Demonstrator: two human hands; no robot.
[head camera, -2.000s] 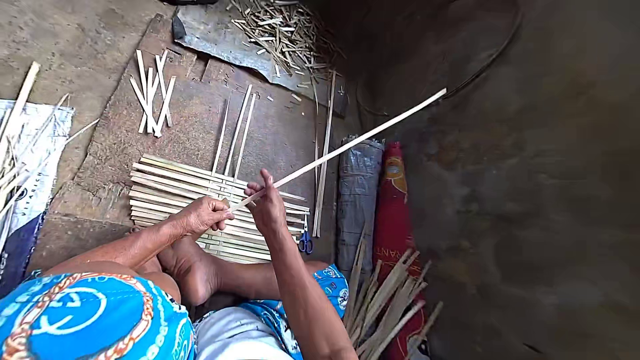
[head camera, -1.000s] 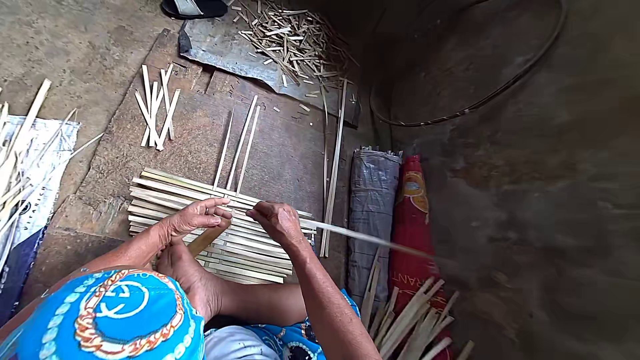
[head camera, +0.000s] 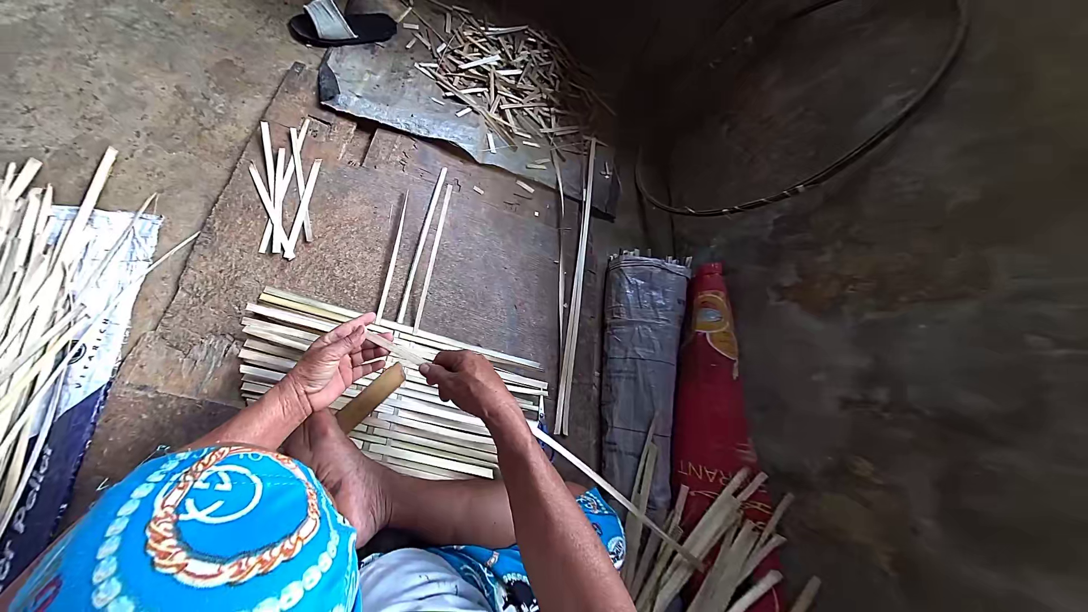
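My left hand (head camera: 333, 361) supports one end of a long bamboo strip (head camera: 608, 487) between thumb and fingers. My right hand (head camera: 466, 381) pinches the same strip a little to the right, and its far part slants down to the right under my forearm. Below both hands lies a partly woven mat of bamboo strips (head camera: 442, 435), with several upright strips (head camera: 422, 246) reaching out past its upper edge. A wider, brownish bamboo piece (head camera: 371, 398) stands out at a slant between my foot and the mat.
Short strips (head camera: 285, 191) lie on the wooden board (head camera: 501, 255). Cut scraps (head camera: 501, 72) cover a grey sheet (head camera: 382, 98) near a sandal (head camera: 344, 27). Strips (head camera: 42, 280) lie at left. A grey wrapped bundle (head camera: 642, 365), red sack (head camera: 712, 408) and upright strips (head camera: 714, 544) stand right.
The long strip, pointing up to the right two seconds ago, now slants down to the right. My right hand has lowered beside the left. The wider bamboo piece now shows more plainly.
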